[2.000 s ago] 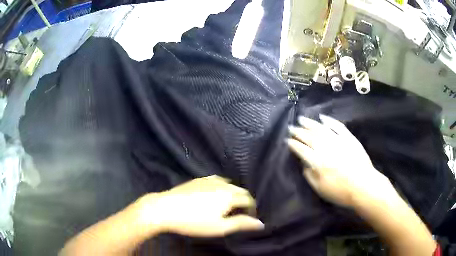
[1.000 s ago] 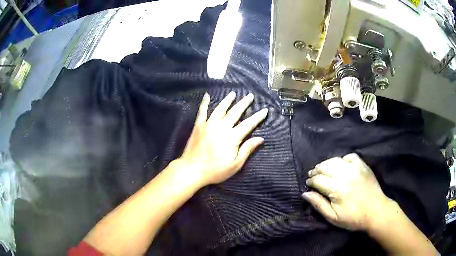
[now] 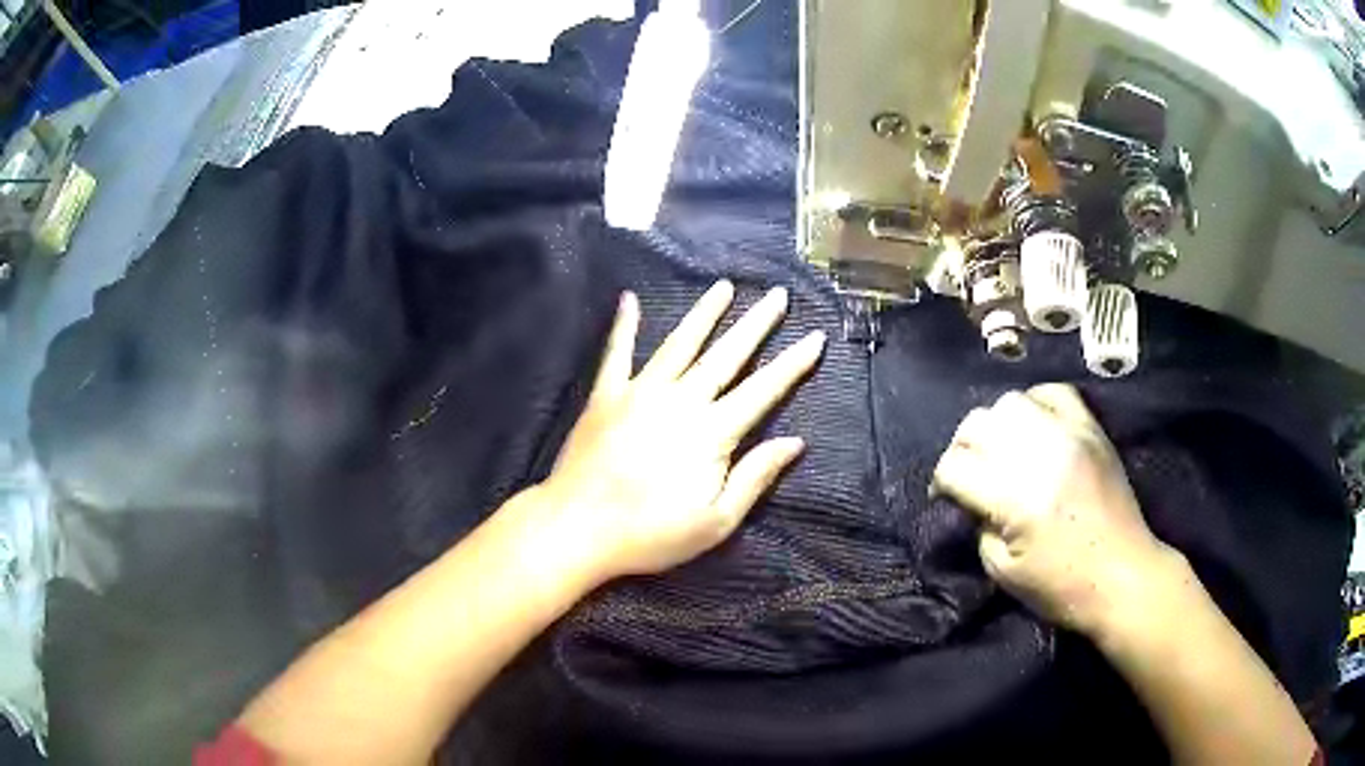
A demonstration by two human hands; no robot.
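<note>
A large dark garment covers the table and runs under the needle area of a beige sewing machine. A seam runs from the presser foot toward me, and a golden stitch line crosses the cloth lower down. My left hand lies flat on the cloth left of the seam, fingers spread. My right hand is right of the seam with fingers curled on the cloth, gripping it; the fingertips are partly hidden.
A bright white lamp stands left of the machine head. White-capped tension knobs stick out low on the head. A grey table extension is at the upper left, with a blue crate behind it.
Since two seconds ago my left hand has moved up and spread flat beside the seam. My right hand moved down from the needle, then slightly up. The golden-stitched part of the cloth has shifted upward.
</note>
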